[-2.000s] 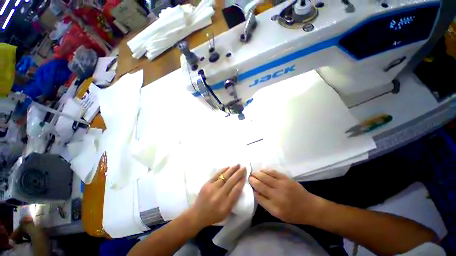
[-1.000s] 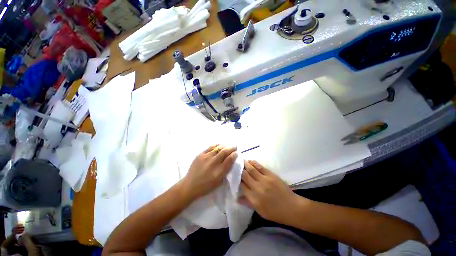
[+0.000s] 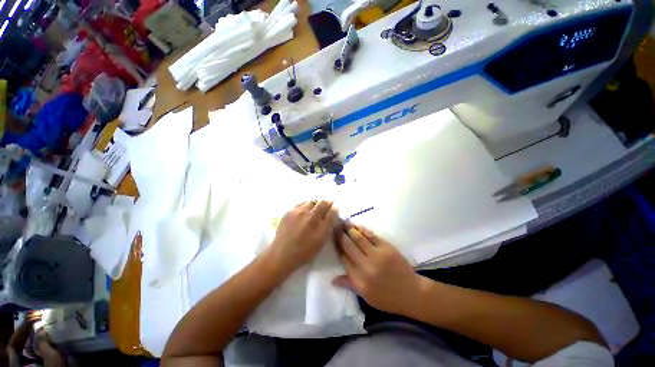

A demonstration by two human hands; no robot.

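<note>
A white fabric piece (image 3: 323, 301) lies under both hands and hangs over the table's front edge. My left hand (image 3: 302, 233) rests on it just in front of the presser foot (image 3: 339, 178), fingertips pressed down. My right hand (image 3: 373, 265) is beside it, thumb and fingertips at the fabric's edge; the two hands nearly touch. The Jack sewing machine (image 3: 431, 93) stands behind, its needle area bright and washed out. White stacked panels (image 3: 438, 186) lie right of the needle. The fabric between the fingertips is mostly hidden.
Thread snips (image 3: 530, 184) lie right of the stacked panels. White cut pieces (image 3: 161, 186) spread at left. A bundle of white strips (image 3: 233, 46) lies on the wood-brown surface behind. A grey motor (image 3: 54, 271) and another person's hands (image 3: 32, 340) show at far left.
Both hands have moved forward towards the presser foot since the earliest frame. The fabric that was bunched up now hangs flatter at the table's front edge.
</note>
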